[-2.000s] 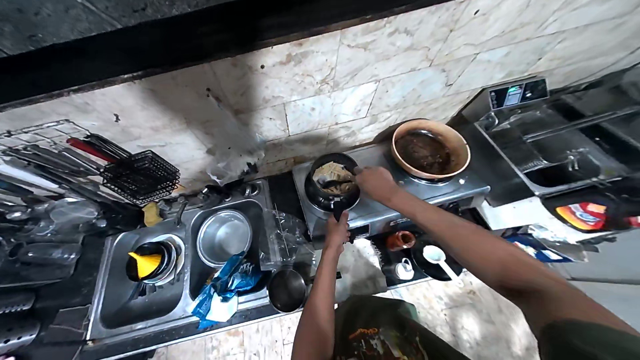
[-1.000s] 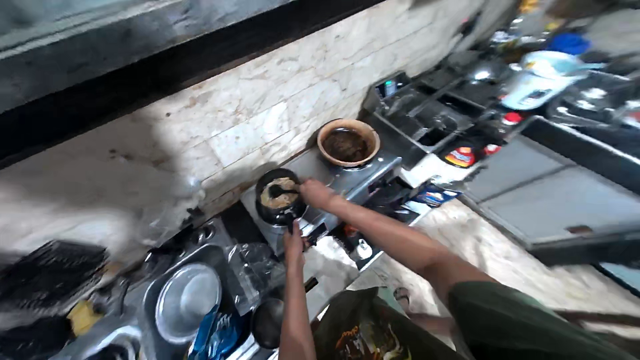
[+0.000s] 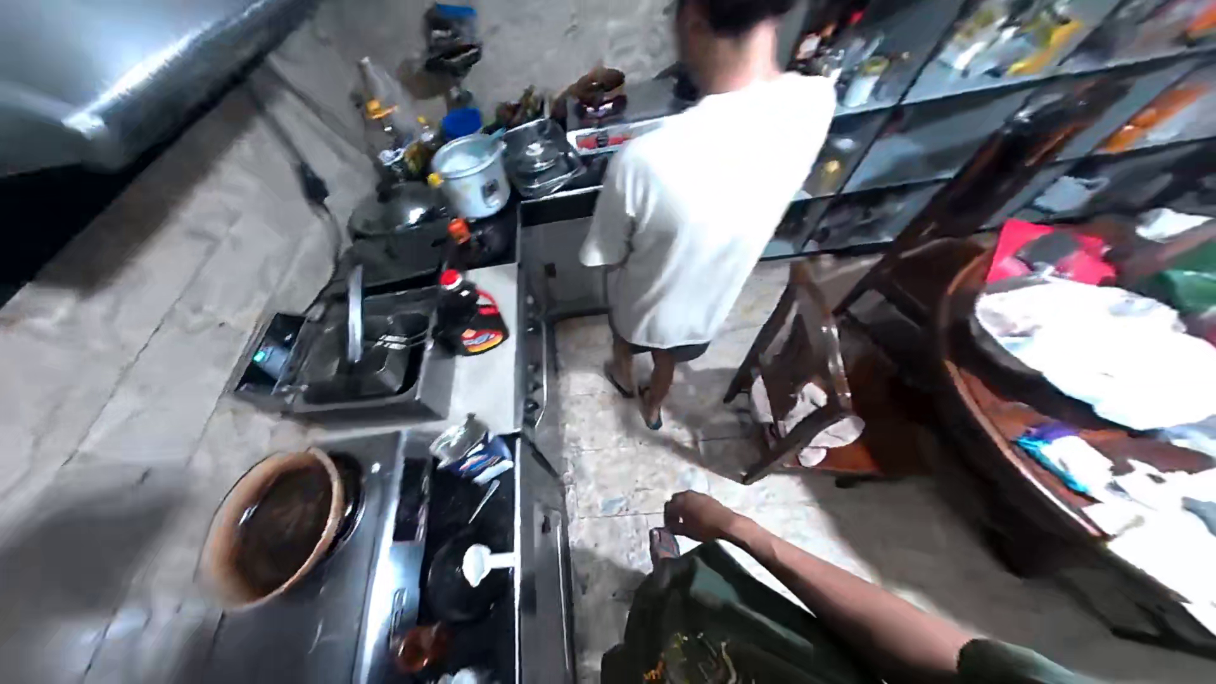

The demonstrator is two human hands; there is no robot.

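Observation:
My right hand (image 3: 700, 516) hangs in front of my dark green shirt, its fingers curled, over the tiled floor; whether it holds anything is unclear. My left hand is out of view. On the stove at the left sits a wide clay-coloured pan (image 3: 275, 527) with dark liquid in it. The black pan is outside the view. A white ladle or spoon (image 3: 480, 564) lies over a dark round pan on the shelf beside the stove. A dark bottle with a red cap (image 3: 465, 313) stands on the counter farther back.
A person in a white shirt (image 3: 708, 199) stands ahead by the far counter, facing away. A wooden chair (image 3: 803, 370) and a round wooden table (image 3: 988, 418) heaped with cloths and bags are on the right. A rice cooker (image 3: 472, 176) and a metal sink (image 3: 366, 351) are at the left.
The view has swung far to the right. My right hand has left the black pan's contents and is now by my body. My left hand, earlier at that pan's handle, has gone out of view.

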